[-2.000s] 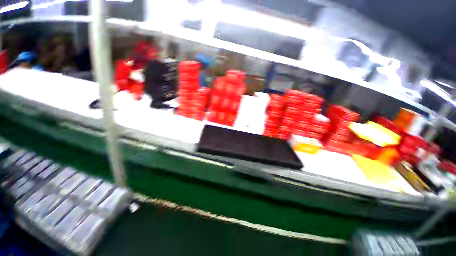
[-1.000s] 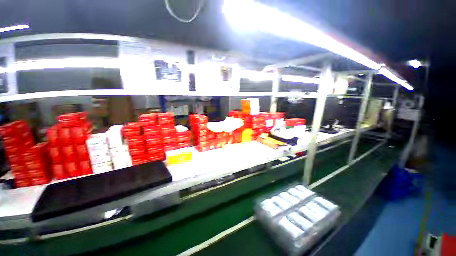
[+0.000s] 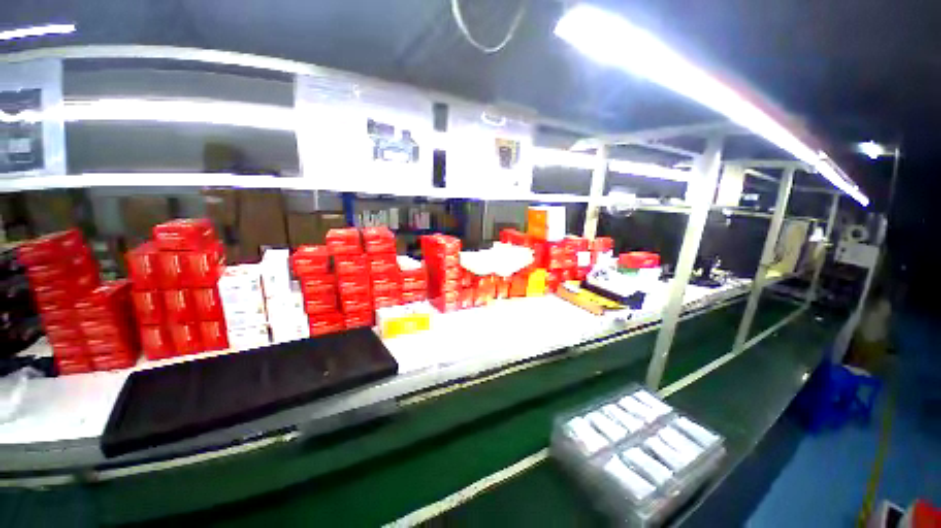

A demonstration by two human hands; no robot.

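Observation:
No hand is in view. Nearest in front is a stack of clear blister trays [image 3: 640,454] holding white units in rows, on the green bench [image 3: 485,423]. A long black flat tray or lid [image 3: 248,390] lies on the white shelf above the bench, at the left. Behind it, small red boxes [image 3: 177,289] stand in piles, with small white boxes [image 3: 244,305] between them. More red boxes [image 3: 338,281] are piled further right, near a yellow-and-white box [image 3: 403,319].
White upright posts [image 3: 685,263] rise from the bench on the right. A blue plastic stool [image 3: 834,395] stands on the blue floor [image 3: 800,480] beyond the bench. A red object [image 3: 921,516] is cut off at the lower right corner. A light tube [image 3: 712,88] hangs overhead.
The view has swung right and levelled since the earliest frame, and the blur has lessened. Over the last second, the shelf, boxes and blister trays have shifted slightly right in the picture.

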